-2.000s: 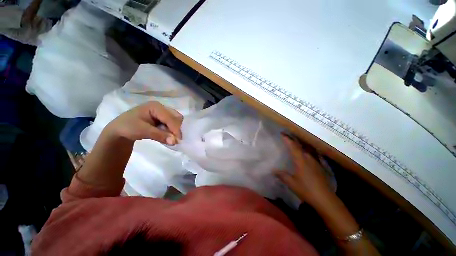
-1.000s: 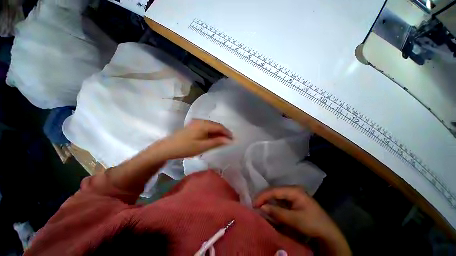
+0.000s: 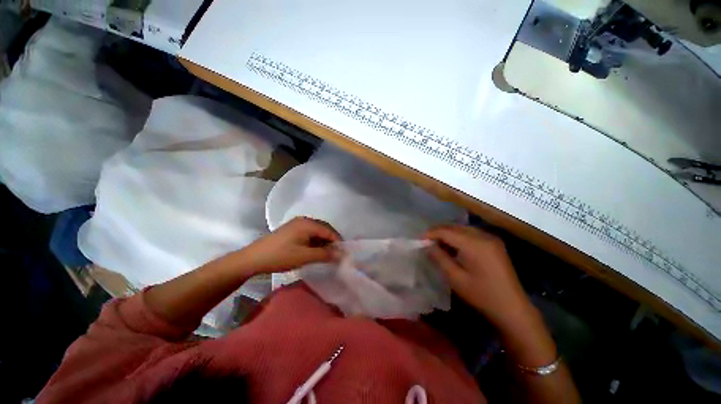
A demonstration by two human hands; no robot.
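A sheer white fabric piece hangs over the lap, in front of the red-pink top. My left hand pinches its upper edge at the left. My right hand pinches the same edge at the right. The edge between the hands is stretched nearly straight, as a denser white line. The fabric below it is crumpled and see-through. More sheer fabric lies behind the hands, up against the table edge. The fingertips of both hands are partly blurred.
White fabric bundles lie at the left. The white table has a wood-coloured edge and a printed ruler. The presser foot area is at upper right. Black thread snips lie on the machine bed at the right.
My hands have come level and now hold one edge between them. My right hand has moved up from the lap. The view has shifted, so the table and machine sit further left.
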